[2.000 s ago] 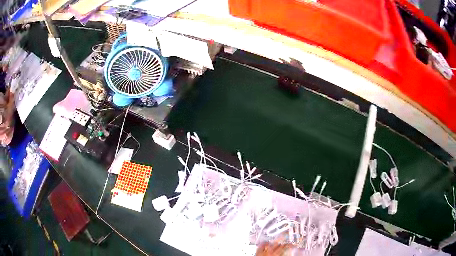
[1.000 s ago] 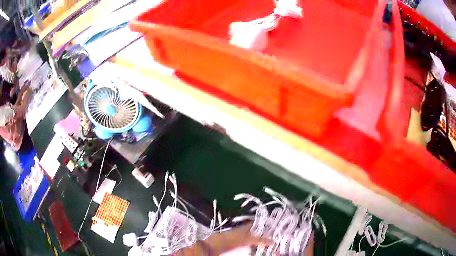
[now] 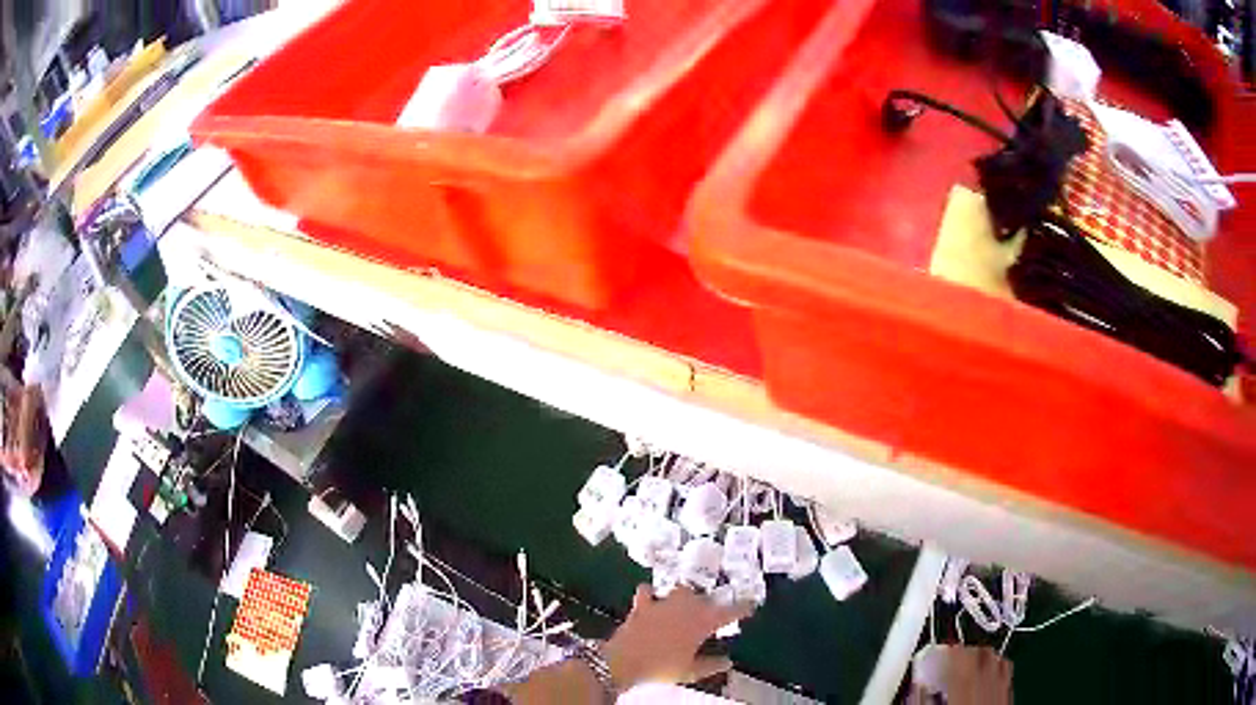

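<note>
A cluster of white adapters [image 3: 709, 530] with coiled cords lies on the dark green belt, below the shelf edge. My left hand [image 3: 675, 631] is at the cluster's near side, its fingers spread and touching or close to the nearest adapters; it does not appear to grip one. My right hand [image 3: 961, 672] is cut off by the bottom edge, right of the white divider bar [image 3: 902, 627]; its fingers and any hold are hidden. A tangled heap of adapters and cords [image 3: 434, 640] lies at the lower left.
Two red bins [image 3: 551, 227] stand on the shelf above the belt; the right one holds black cords [image 3: 1123, 303] and a white adapter. A blue fan [image 3: 234, 347] and an orange-white gridded sheet [image 3: 269, 616] are at left. More coiled cords [image 3: 992, 599] lie beyond the divider bar.
The view has shifted right and towards the bins. The bundle of adapters seen by the arm a second ago now lies on the belt, and both hands have come into view at the bottom.
</note>
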